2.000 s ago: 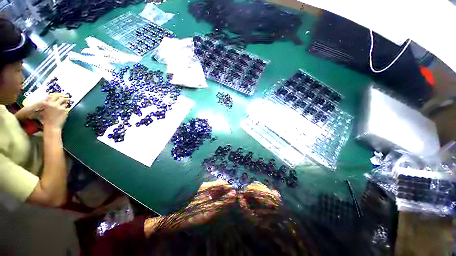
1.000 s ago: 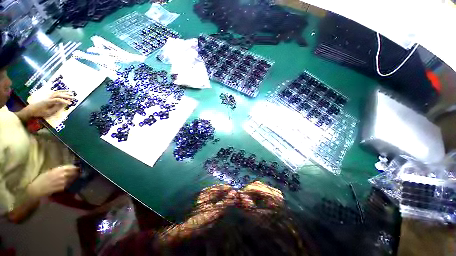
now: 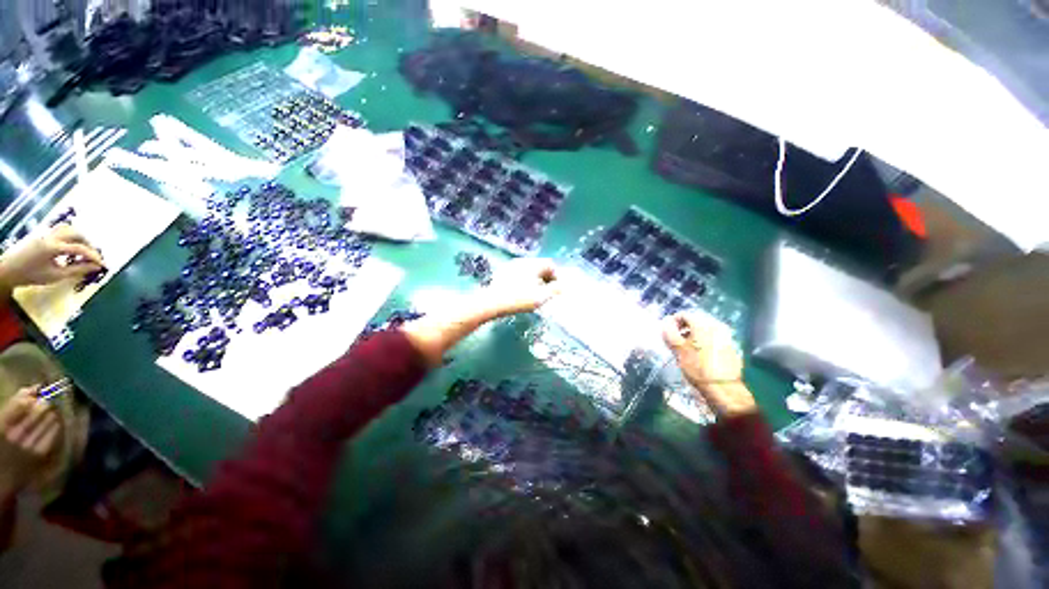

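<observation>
A clear blister tray (image 3: 598, 316) lies in front of me, its far rows filled with small black parts (image 3: 650, 255) and its near rows pale. My left hand (image 3: 489, 305) reaches over from the left, fingertips at the tray's left edge. My right hand (image 3: 707, 359) is over the tray's right side, thumb and finger close together. A tiny dark spot shows at each hand's fingertips; I cannot tell if it is a held part. Loose black parts (image 3: 489, 420) lie nearer me. My left forearm partly hides another small pile (image 3: 391, 322).
A large loose pile (image 3: 259, 247) spreads over white paper (image 3: 247, 385) at left. A filled tray (image 3: 483, 190) and crumpled white packet (image 3: 374, 190) lie beyond. A whitish block (image 3: 845, 311) and bagged tray (image 3: 914, 466) are at right. Another person's hands (image 3: 52, 259) show at left.
My hands have moved from close to me, by the near parts, forward and apart to the tray. The view has shifted, so the bench things appear further left.
</observation>
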